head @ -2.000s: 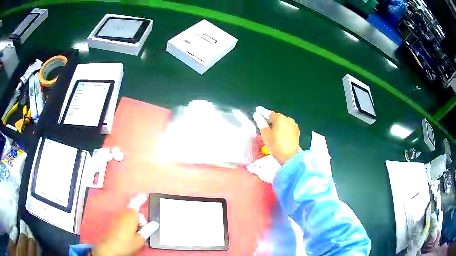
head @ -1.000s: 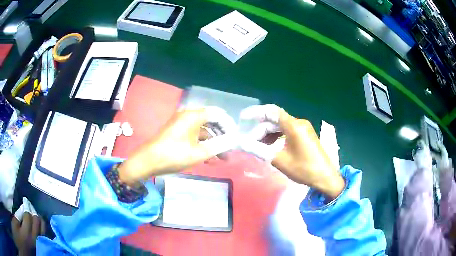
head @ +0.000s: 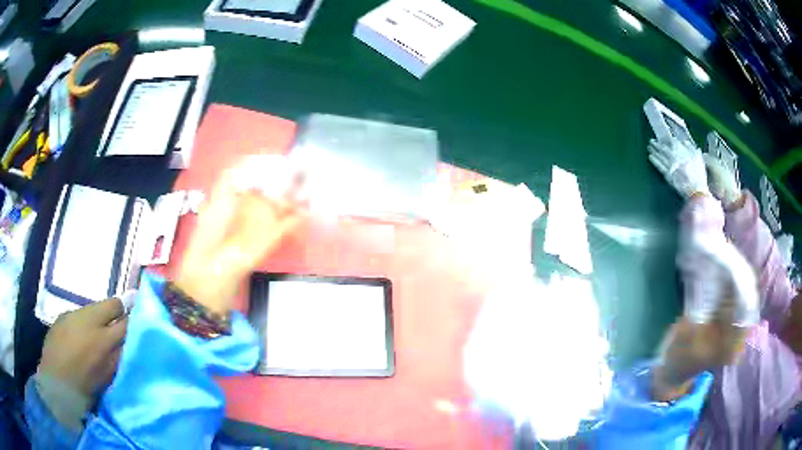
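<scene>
A dark-framed tablet (head: 325, 325) with a pale screen lies on the red mat (head: 422, 387). A greyish translucent film stack (head: 378, 163) lies at the mat's far edge. My left hand (head: 237, 220) is over the mat's left part, beyond the tablet, with its fingertips washed out by glare near the stack's left edge; whether they hold anything is hidden. My right hand (head: 703, 334), with white finger cots, is far to the right past the mat and blurred; I cannot tell whether it holds something. A very bright clear heap (head: 541, 360) lies at the mat's right side.
White boxes with tablets (head: 149, 114) stand at left, beside tools and a tape roll (head: 92, 68). A closed white box (head: 415, 33) stands beyond the mat. A white strip (head: 567, 220) lies right. Another person's hand (head: 83, 347) is at left; another's gloved hand (head: 677, 163) touches a box.
My hands have parted from together over the mat: the left moved left, the right far right. A pink-sleeved person's gloved hands have reached forward at right; another hand rose at left.
</scene>
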